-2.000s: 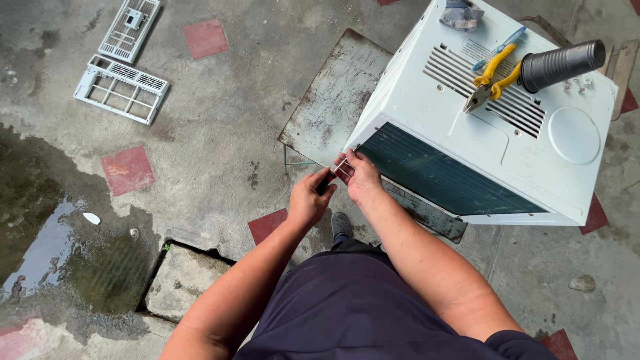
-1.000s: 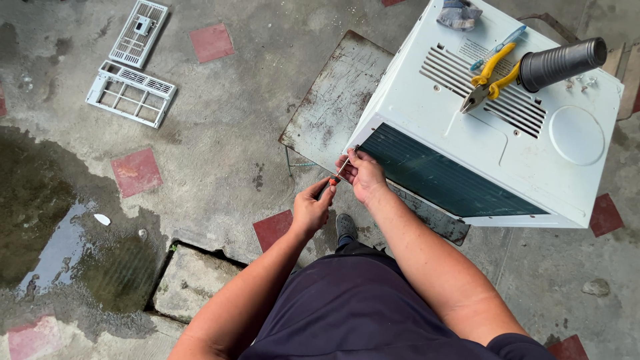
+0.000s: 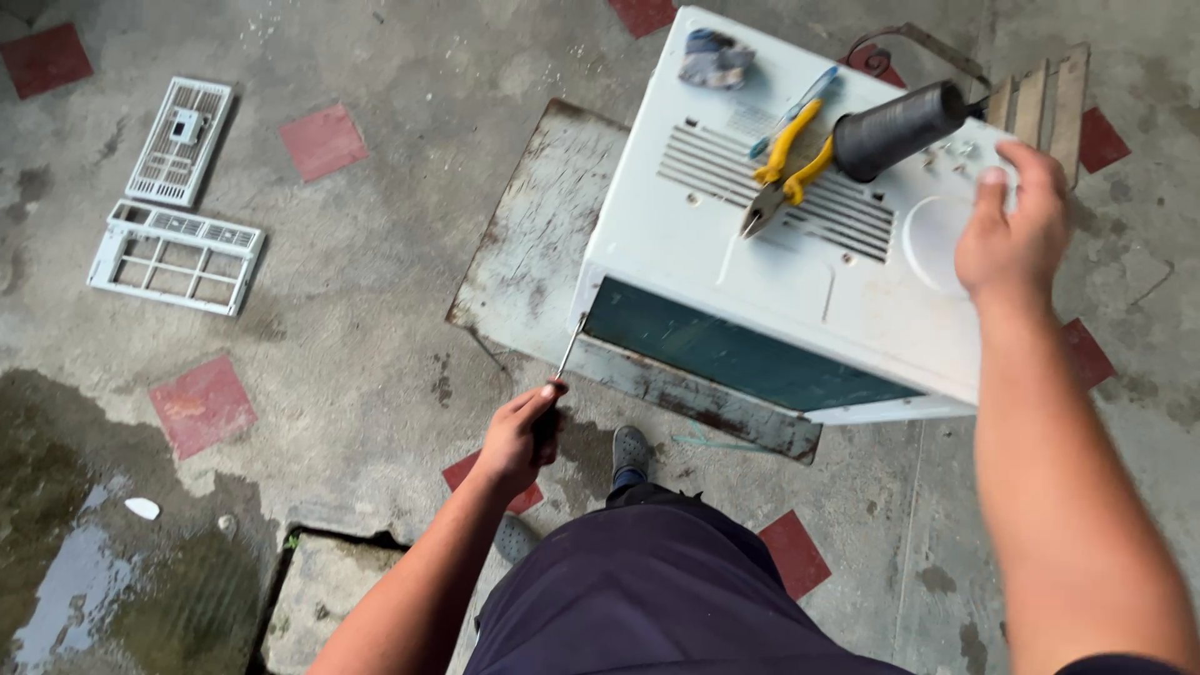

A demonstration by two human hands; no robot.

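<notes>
My left hand (image 3: pixel 527 433) grips the black handle of a screwdriver (image 3: pixel 570 352), whose tip is at the near left corner of a white metal appliance housing (image 3: pixel 750 309), beside its dark finned panel (image 3: pixel 731 347). My right hand (image 3: pixel 1017 220) is over the housing's right end, thumb and fingers apart, near several small screws (image 3: pixel 958 155). On top of the housing lie combination pliers with yellow handles (image 3: pixel 787 169), a black ribbed cylinder (image 3: pixel 895 129), a blue-handled tool (image 3: pixel 797 108) partly behind the pliers, and a crumpled grey-blue cloth (image 3: pixel 715 60).
The housing rests on a worn metal-topped table (image 3: pixel 534 225). Two white plastic grilles (image 3: pixel 178 141) lie on the concrete floor at the left. A puddle (image 3: pixel 84 581) and a concrete slab with a gap around it (image 3: pixel 323 591) are at lower left. A slatted wooden piece (image 3: pixel 1050 103) stands behind the housing.
My right hand has left the housing's near left corner and moved right, over its top near the screws. My left hand still holds the screwdriver at that corner.
</notes>
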